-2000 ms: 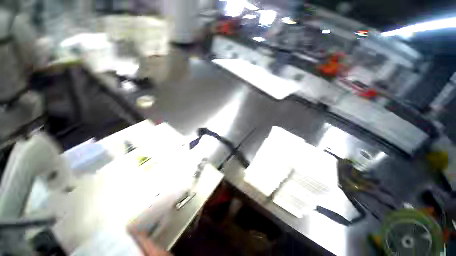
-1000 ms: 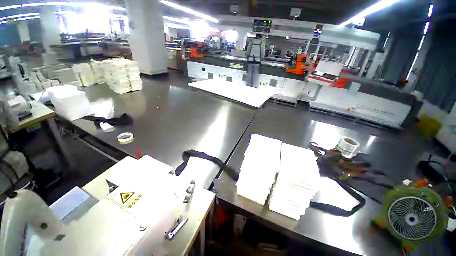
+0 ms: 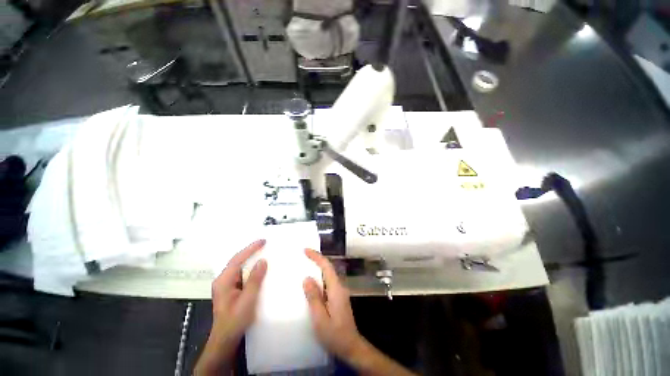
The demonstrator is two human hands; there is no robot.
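Observation:
A white panel lies lengthwise between my two hands, its far end at the small metal guide parts beside the working point of the white machine. My left hand holds its left edge, thumb on top. My right hand holds its right edge, thumb on top. The dark wheel is just beyond the panel's far right corner. A silver knob tops the post, with a dark lever beside it. A loose pile of white panels fans out on the left of the table.
The pale machine table runs across the view. A dark shiny bench stands on the right, with a black strap, a tape roll and a panel stack. A chair-like seat is behind the machine.
The view has swung left and down from the bench and fan to the machine. Both hands now show, holding a white panel at the working point.

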